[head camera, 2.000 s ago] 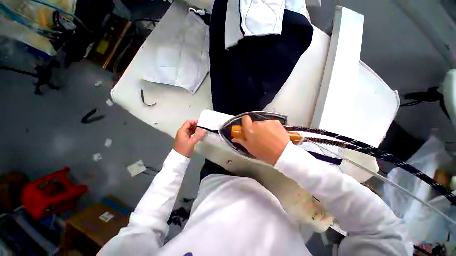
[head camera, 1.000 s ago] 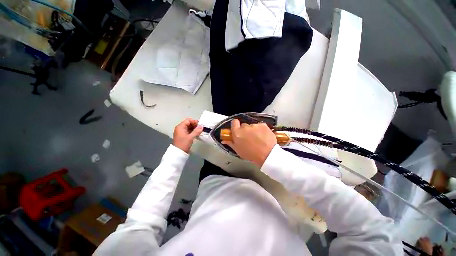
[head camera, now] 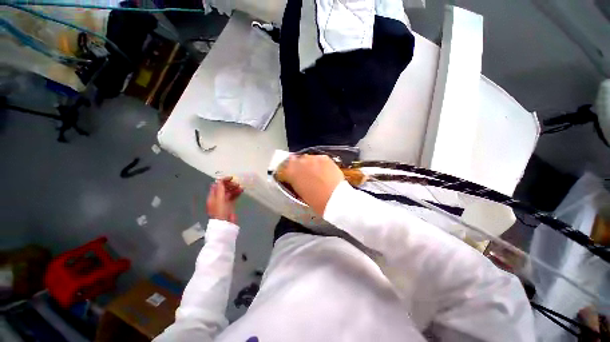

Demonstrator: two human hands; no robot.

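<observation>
My right hand (head camera: pixel 311 179) is closed around the orange-brown handle of the steam iron (head camera: pixel 342 155), which rests on the white lining sleeve (head camera: pixel 279 157) near its left end. A dark strip (head camera: pixel 394 198) runs along the sleeve to the right of the iron. The iron hides most of the sleeve's left part. My left hand (head camera: pixel 225 199) is off the sleeve, to the left beyond the table edge. It is slightly blurred, with fingers bent and apart, and nothing shows in it.
The navy garment body (head camera: pixel 334 93) with white quilted part lies behind the iron. A white straight block (head camera: pixel 453 93) lies on the pressing table (head camera: pixel 167 137) at the right. The black-and-white steam hose (head camera: pixel 495 195) trails right. A red plastic item (head camera: pixel 83 270) and cardboard box (head camera: pixel 144 308) stand lower left.
My left hand has let go of the sleeve's end and moved left and down, away from it. My right hand has moved the iron left to the sleeve's end. The view has shifted slightly.
</observation>
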